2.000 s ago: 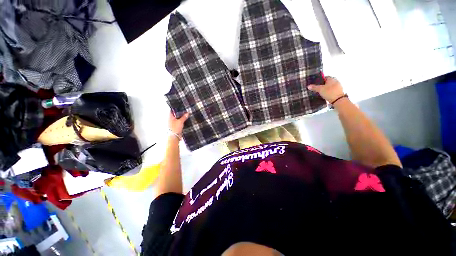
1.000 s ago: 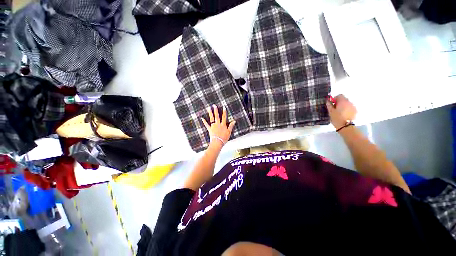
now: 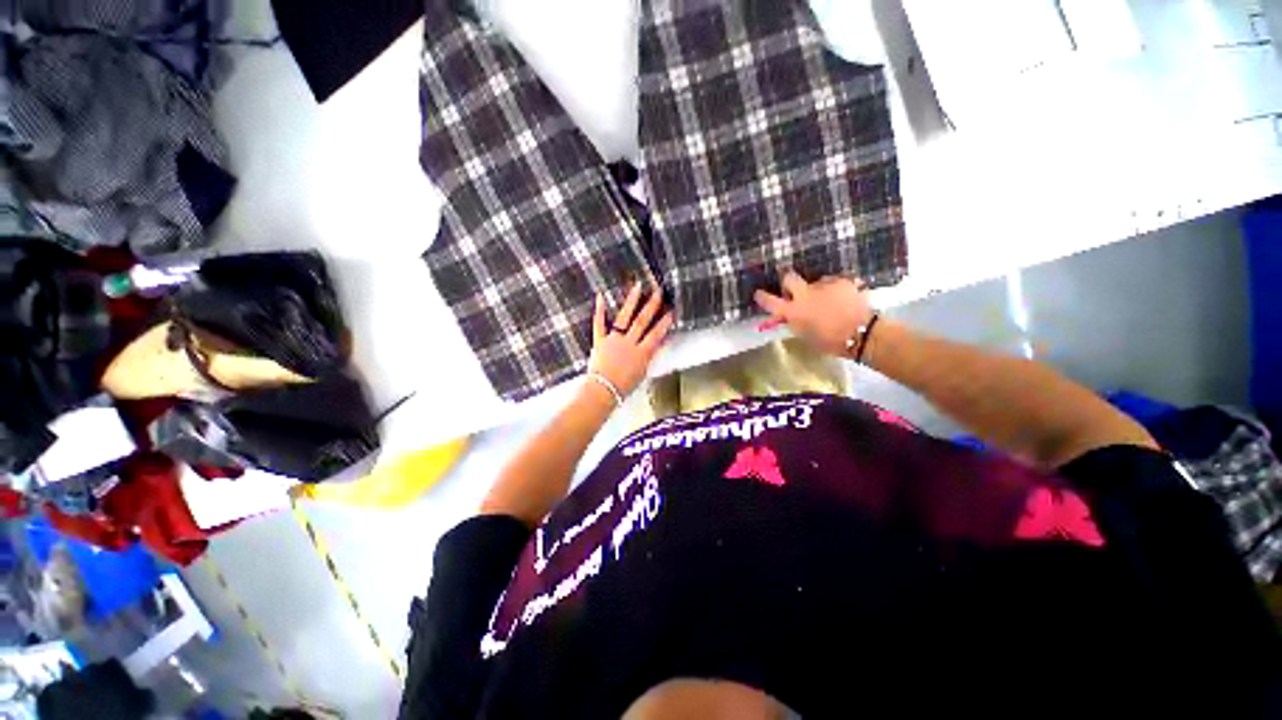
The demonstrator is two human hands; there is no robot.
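Two black, grey and white plaid panels point(image 3: 766, 155) lie side by side on the white table point(image 3: 352, 303), their slanted edges facing each other and their lower corners close together. The upper ends are cut off by the frame. My left hand point(image 3: 629, 341) lies with fingers spread on the lower inner corner of the left panel. My right hand point(image 3: 821, 312) is at the lower edge of the right panel, fingers curled, with a small red stick point(image 3: 771, 325) showing at the fingertips. Most of the stick is hidden.
A white card point(image 3: 984, 56) lies at the upper right. A black cloth piece point(image 3: 345, 42) is at the upper left. Shiny black items point(image 3: 281, 303) around a tan piece, red cloth point(image 3: 162, 499) and grey garments point(image 3: 120, 127) crowd the left. Plaid cloth point(image 3: 1237, 485) is at the lower right.
My right hand moved left from the right panel's outer edge to its lower edge, with the red stick. My left hand moved from the left panel's outer side to its inner corner.
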